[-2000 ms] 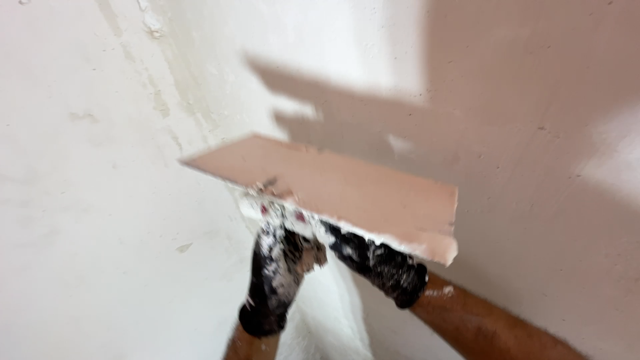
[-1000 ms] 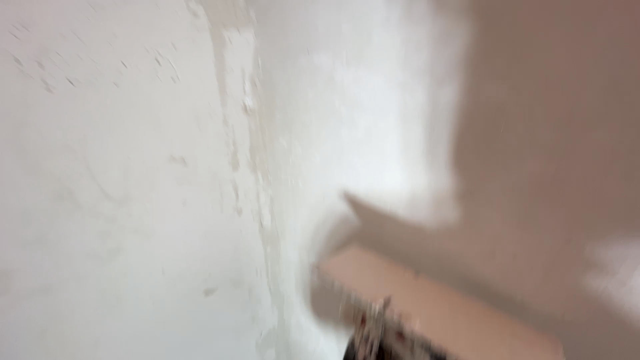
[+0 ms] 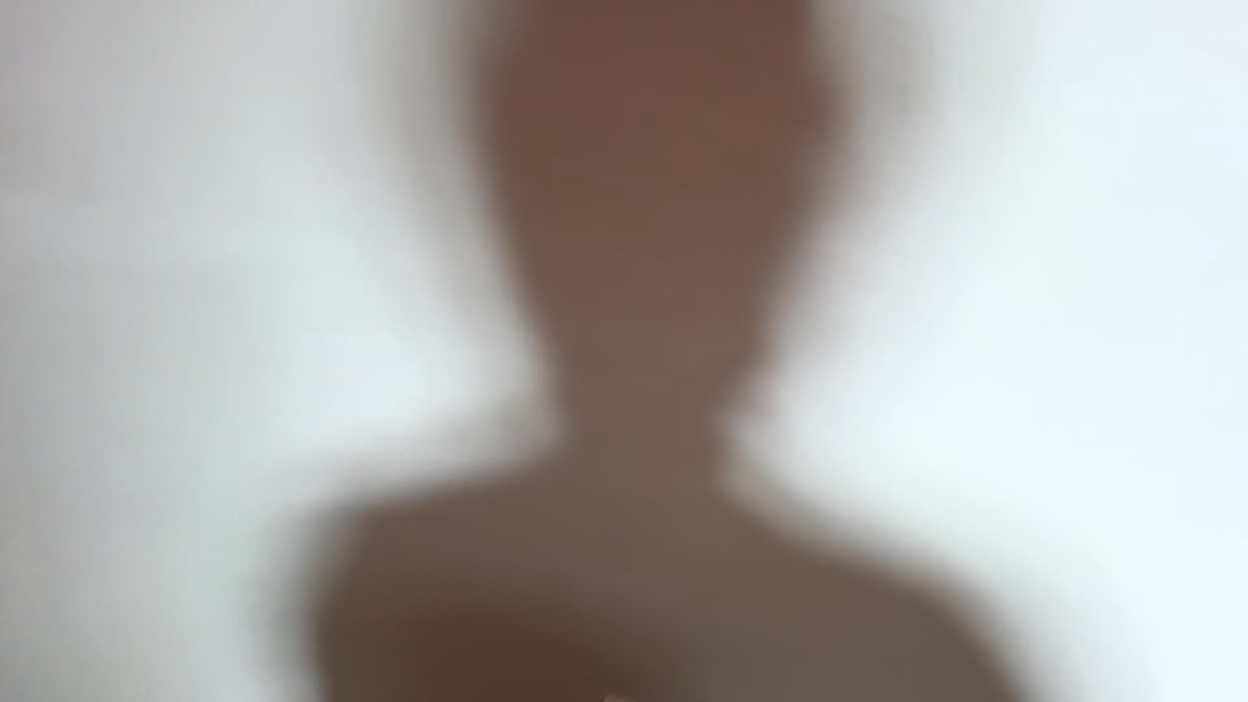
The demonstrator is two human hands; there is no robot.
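Neither my left hand nor my right hand shows in the head view, so what they hold cannot be seen. A blurred brown shadow point(image 3: 643, 526) in the outline of a head and shoulders fills the middle. It lies on a pale wall surface point(image 3: 1072, 341). At the middle of the bottom edge a tiny pinkish bit pokes in, too small and blurred to name.
The pale surface stretches to both sides of the shadow, brighter on the right and greyer at the far left. Strong blur hides its texture and its distance.
The view has swung strongly. The gloved hands and the plaster-smeared flat blade seen in the earlier frames are out of sight, and a head-and-shoulders shadow now fills the middle.
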